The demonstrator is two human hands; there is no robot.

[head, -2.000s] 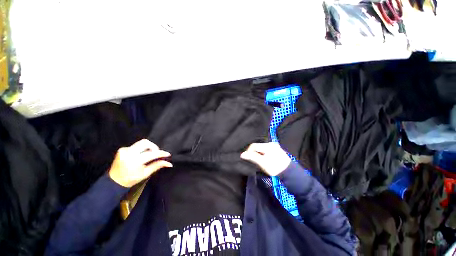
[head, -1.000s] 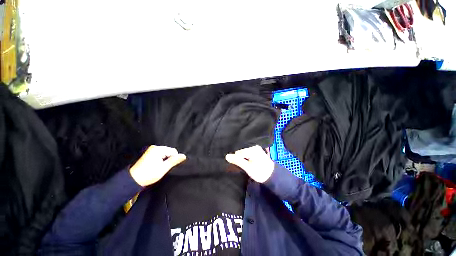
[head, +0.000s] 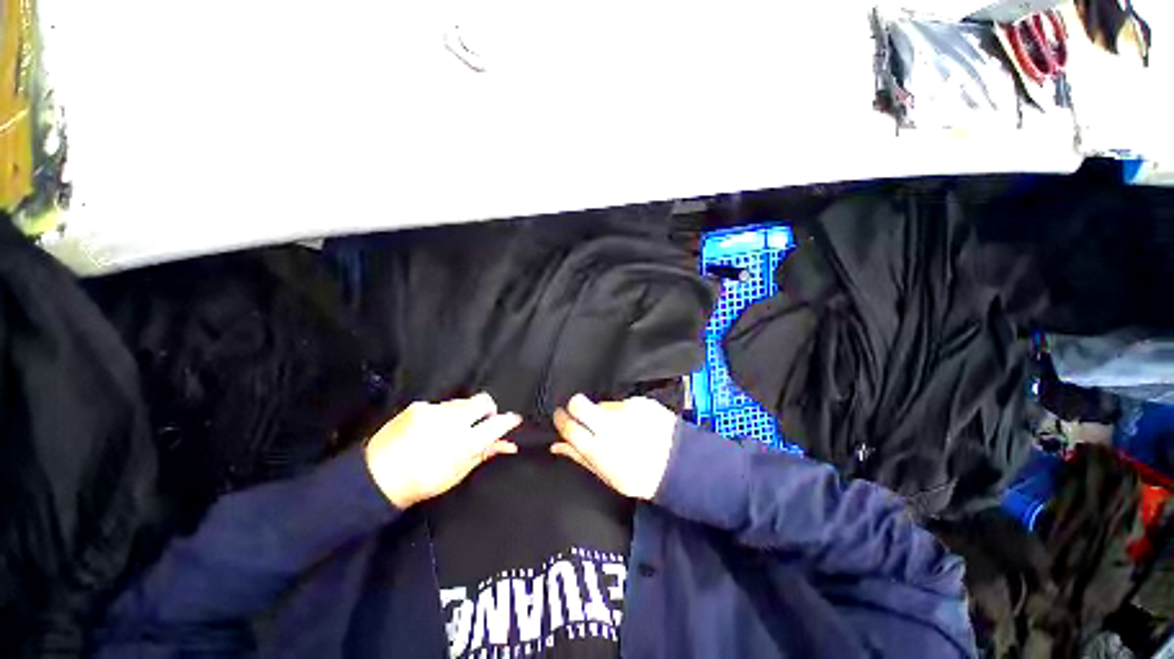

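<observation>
A black garment piece (head: 579, 315) lies over my lap, below the front edge of the white table, with soft folds running up from my hands. My left hand (head: 442, 451) pinches its near edge between thumb and fingers. My right hand (head: 623, 444) pinches the same edge a short way to the right. The fingertips of the two hands are close together but apart. The stretch of edge between them is short and dark, and its detail is hard to see.
The white table (head: 386, 129) spans the top. A clear bag (head: 955, 75) and red handles (head: 1036, 49) lie at its right. A blue crate (head: 744, 303) shows beside the cloth. Black garment heaps (head: 888, 348) lie on both sides, another at far left (head: 65, 425).
Both hands have moved closer together along the edge of the black garment piece. The cloth beyond them has shifted and its folds look different.
</observation>
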